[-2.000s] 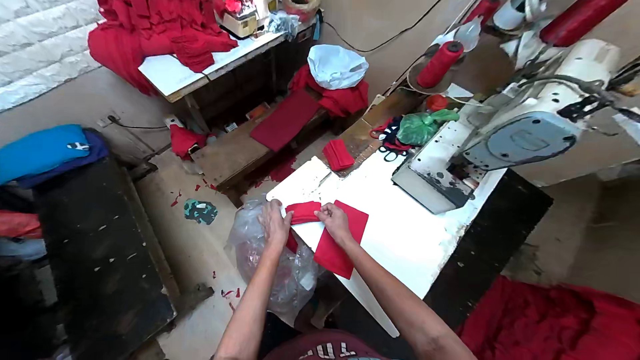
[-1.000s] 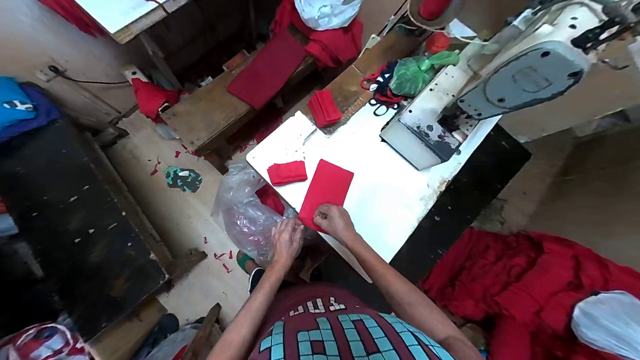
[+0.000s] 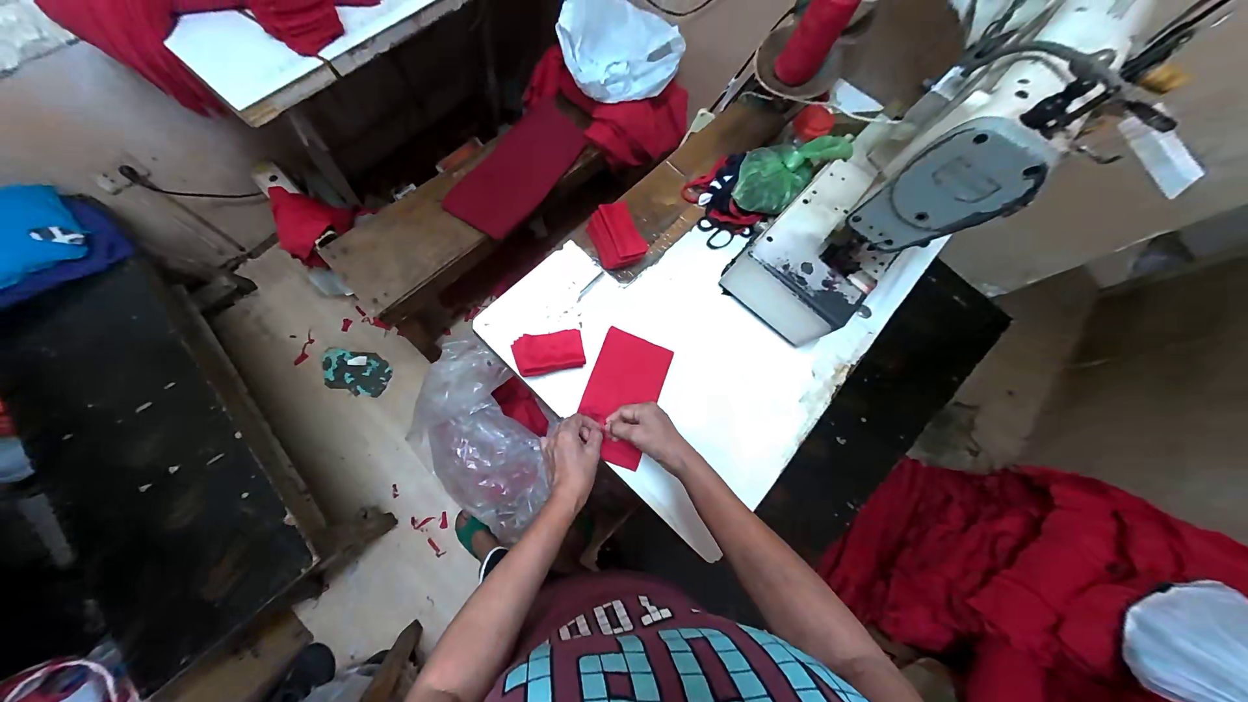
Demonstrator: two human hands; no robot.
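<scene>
A flat red fabric rectangle [image 3: 627,375] lies on the white sewing table [image 3: 741,390]. My left hand [image 3: 573,453] is at its lower left edge and my right hand [image 3: 645,431] rests over its lower part; the fingertips of both nearly meet and look pinched at the cloth edge. Whether the left fingers grip it is hard to see. Just up and left of it sits a small folded stack of red fabric [image 3: 548,352]. Another red folded stack [image 3: 616,235] lies at the table's far edge.
An industrial sewing machine [image 3: 877,214] stands on the table's right. Scissors [image 3: 726,234] and a green plastic bag [image 3: 780,175] are beside it. A clear plastic bag [image 3: 478,448] hangs at the left edge. A wooden bench [image 3: 400,258] holds dark red cloth; red fabric [image 3: 1053,556] is heaped at lower right.
Two seconds ago both hands held the small red folded stack; it now lies released on the table. Both hands have moved to the near end of the flat red piece.
</scene>
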